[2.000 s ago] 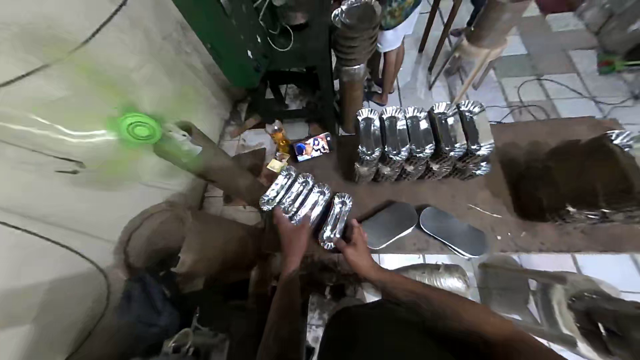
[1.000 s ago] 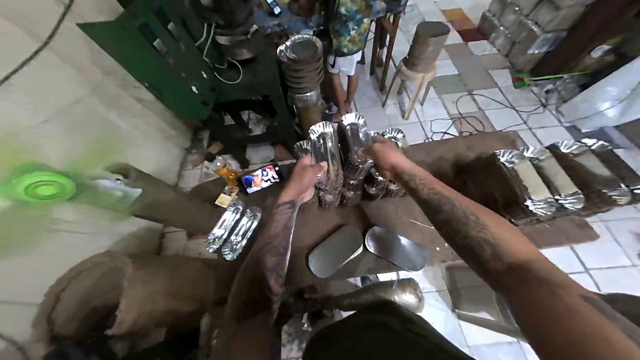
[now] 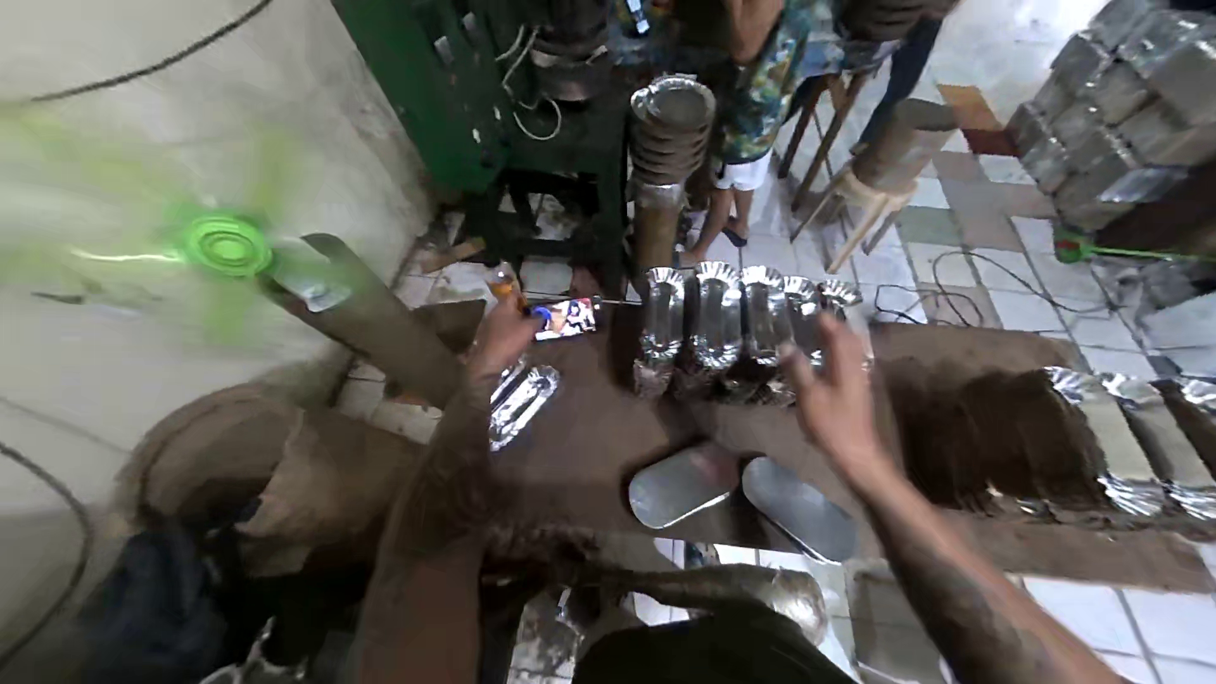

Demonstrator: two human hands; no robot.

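My left hand (image 3: pixel 503 337) is at the left of the bench, beside a phone with a lit screen (image 3: pixel 567 318) and a small bottle of amber liquid (image 3: pixel 501 279); whether it grips anything is unclear. Oblong fluted foil trays (image 3: pixel 524 407) lie just below it, partly behind my forearm. My right hand (image 3: pixel 836 389), fingers apart and somewhat blurred, hovers at the right part of a row of stacked foil trays (image 3: pixel 717 318). Two flat oval metal plates, the left one (image 3: pixel 682 484) and the right one (image 3: pixel 798 510), lie nearer to me on the bench.
More stacked trays (image 3: pixel 1126 437) stand on the bench (image 3: pixel 589 475) at the right. A green fan (image 3: pixel 226 245) spins at the left. Beyond the bench are a stack of round moulds (image 3: pixel 673 128), a green machine (image 3: pixel 427 85), a person (image 3: pixel 746 171) and a wooden stool (image 3: pixel 869 195).
Both hands have left the foil trays they held over the row. My left hand has moved left toward the phone and bottle. The group of trays at the left is smaller than two seconds ago.
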